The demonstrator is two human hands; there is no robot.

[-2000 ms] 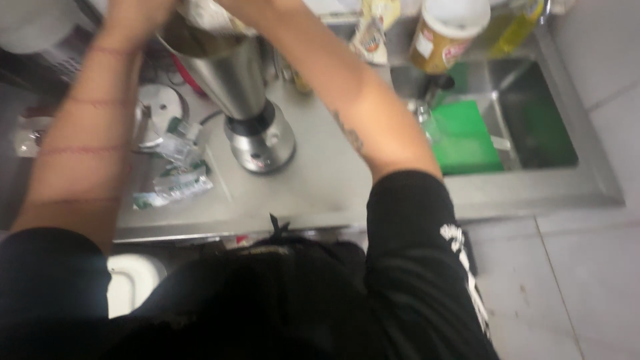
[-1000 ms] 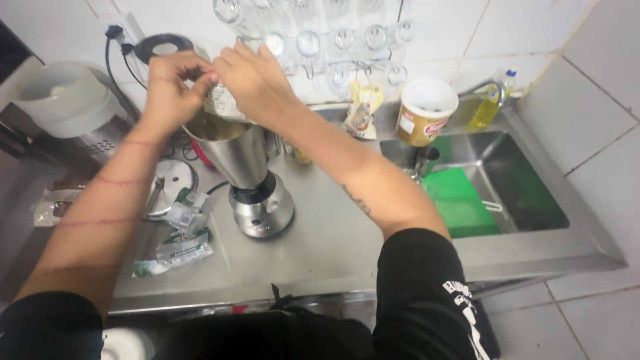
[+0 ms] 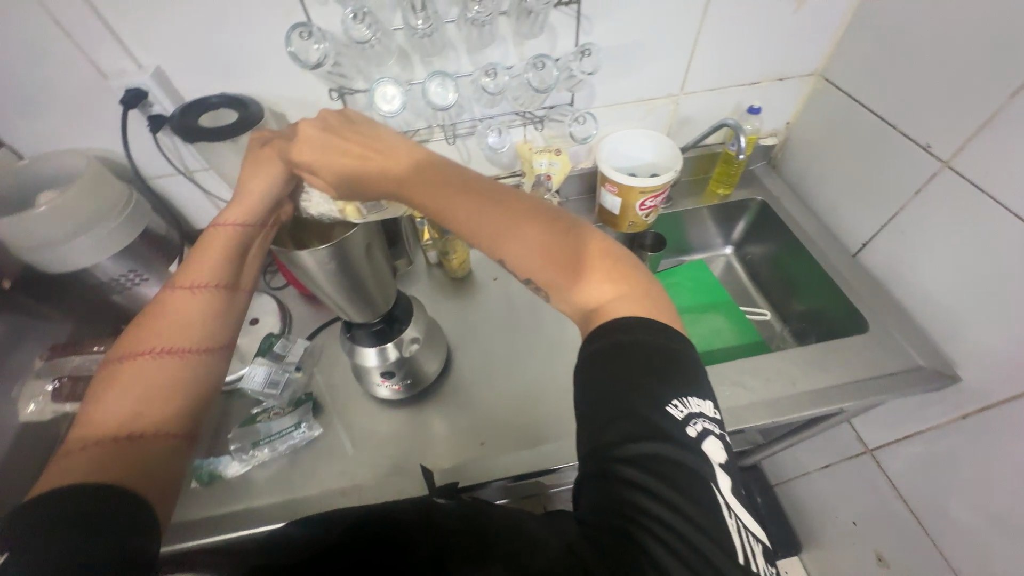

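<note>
Both my hands meet above the open mouth of a stainless steel blender jar [image 3: 344, 268], which stands on its silver motor base [image 3: 398, 356]. My left hand [image 3: 268, 172] and my right hand [image 3: 348, 152] pinch a plastic bag [image 3: 320, 204] with whitish contents, held tilted at the jar's rim. My fingertips are partly hidden behind the hands, and so is most of the bag. What lies inside the jar cannot be made out clearly. Crumpled clear plastic packaging [image 3: 276, 432] lies on the steel counter [image 3: 480, 416] to the left of the base.
Upturned glasses [image 3: 440, 92] hang on a wire rack against the tiled wall. A plastic tub [image 3: 638, 184] and a bottle of yellow liquid [image 3: 730, 160] stand behind the sink [image 3: 808, 296], which holds a green board [image 3: 708, 312]. At left are a large appliance [image 3: 72, 216] and a round metal lid [image 3: 260, 328].
The view has shifted, showing more of the wall and rack than two seconds ago. My hands, apart at the fingertips one second ago, now overlap closely above the jar.
</note>
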